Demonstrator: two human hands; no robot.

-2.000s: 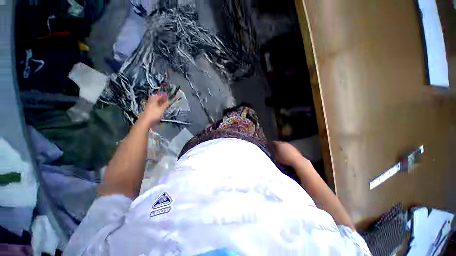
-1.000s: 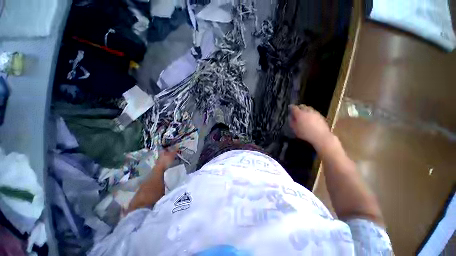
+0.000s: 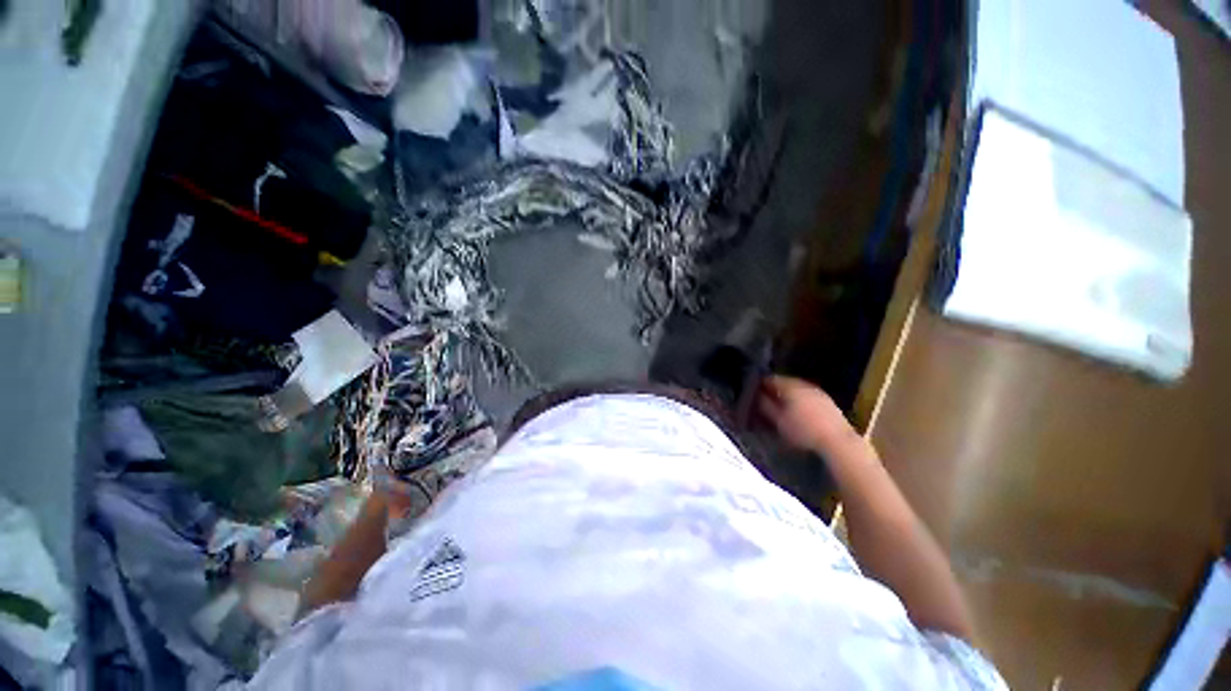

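Note:
A tangled grey-black heap of selvedge trimmings (image 3: 540, 196) lies on the grey floor in an arch in front of me. My left hand (image 3: 388, 502) is low at the left, blurred, at the near end of the tangle and beside pale scraps (image 3: 290, 540); its fingers are not clear. My right hand (image 3: 787, 409) is low beside the table edge, over a dark area, with its fingers bent; whether it holds anything is not clear.
The glossy brown table (image 3: 1040, 473) stands at my right, with white-topped cut stacks (image 3: 1067, 243) on it. Dark cloth (image 3: 230, 257) and green cloth (image 3: 230, 452) lie at the left beside a curved pale edge (image 3: 128, 203).
The trimmings, earlier a long heap ahead, now form an arch around bare floor. My right hand has come back closer to my body. The view has shifted, showing more white stacks on the table.

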